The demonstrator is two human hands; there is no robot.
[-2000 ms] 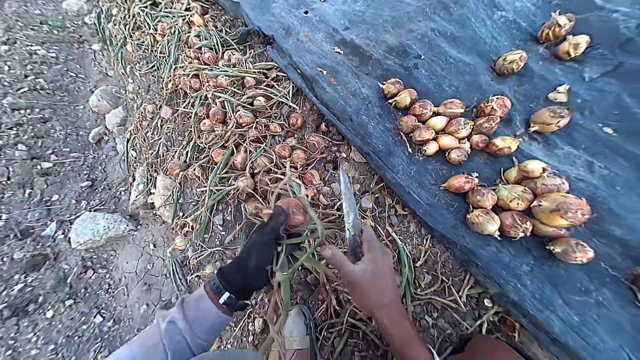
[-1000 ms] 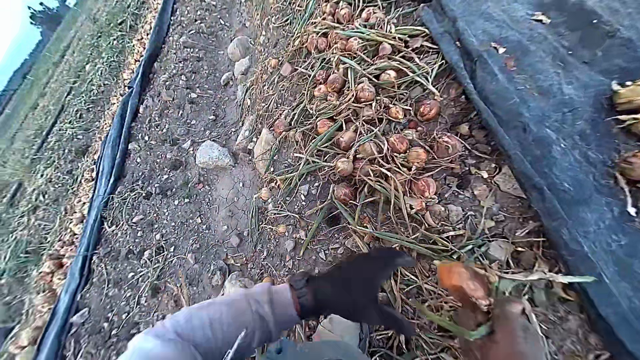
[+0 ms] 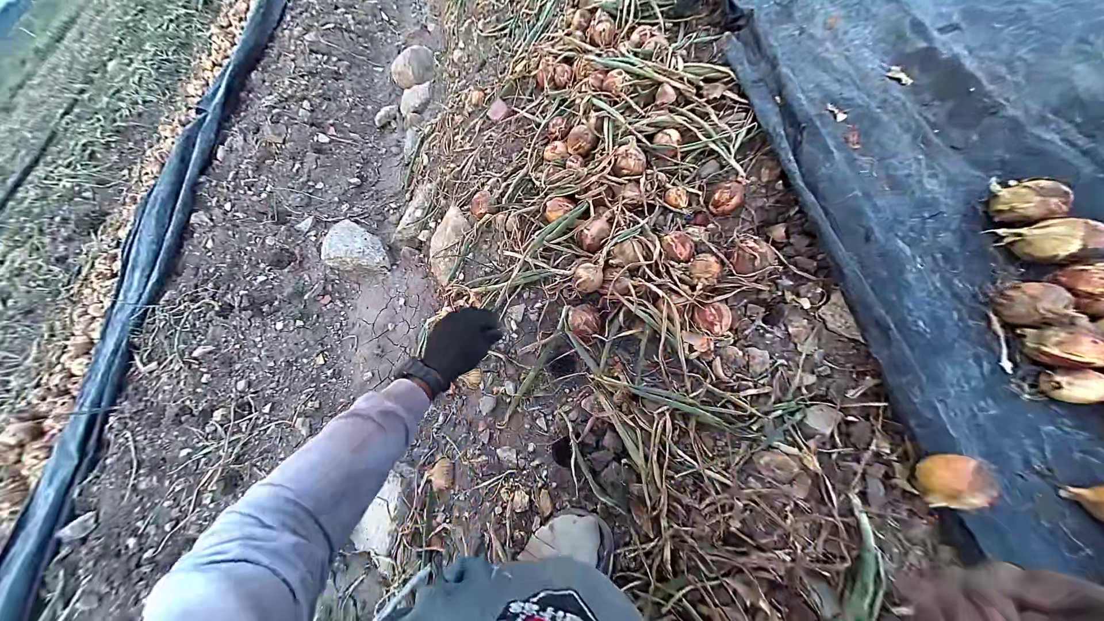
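Observation:
My left hand (image 3: 464, 343), in a black glove with a wrist band, is held over the soil just left of the pulled onions (image 3: 630, 159); its fingers look curled and nothing shows in them. My right hand (image 3: 1000, 593) is a blur at the bottom right edge, below a single onion (image 3: 956, 481) at the edge of the dark plastic sheet (image 3: 914, 302). Whether it holds anything cannot be told. Trimmed onions (image 3: 1069, 345) lie on the sheet at the right, and cut onion leaves (image 3: 655, 414) are strewn between my hands.
Pale stones (image 3: 355, 245) lie in the bare soil left of the onions. A long dark plastic strip (image 3: 155, 233) runs along the left, with more onions (image 3: 82, 345) beside it. My shoe (image 3: 567, 539) stands at the bottom middle.
Two seconds ago my left hand held an onion and my right hand a knife; the left hand has let go and moved left. One onion now lies at the sheet's edge. The view has shifted left.

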